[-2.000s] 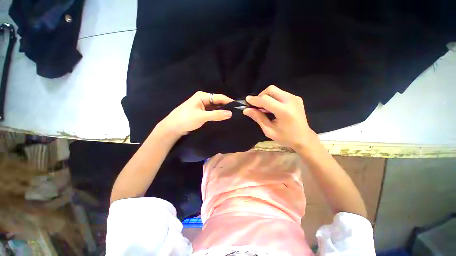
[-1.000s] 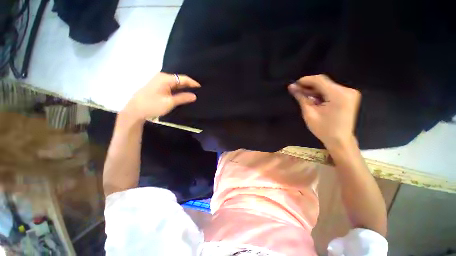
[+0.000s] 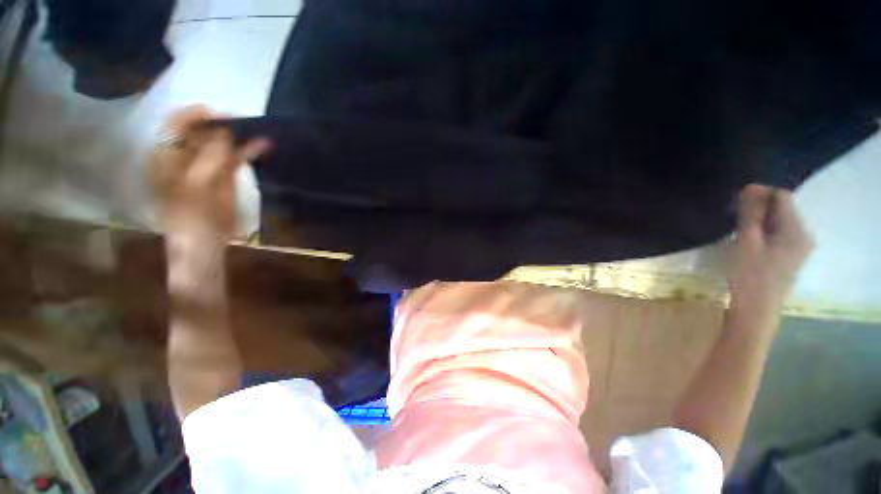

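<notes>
A large dark garment (image 3: 502, 164) lies over the table and hangs slightly over its front edge. My left hand (image 3: 200, 169), blurred, pinches the garment's left corner and holds the cloth edge up off the table. My right hand (image 3: 775, 227) holds the garment's lower edge at the right, fingers closed. The cloth between the hands is spread wide, with a long fold or seam across it. I cannot tell whether a small tool is inside my right hand.
The white table (image 3: 227, 68) has a worn yellowish front edge (image 3: 618, 280). Another dark garment (image 3: 111, 43) lies at the upper left. Below the table are dark cloth, a blue plastic crate (image 3: 365, 415) and blurred shelves at the lower left. A grey box-like object (image 3: 831, 468) stands at the lower right.
My hands have moved from close together to wide apart. After being off the cloth at the left, my left hand has taken hold of its corner. The near cloth is now stretched between both hands.
</notes>
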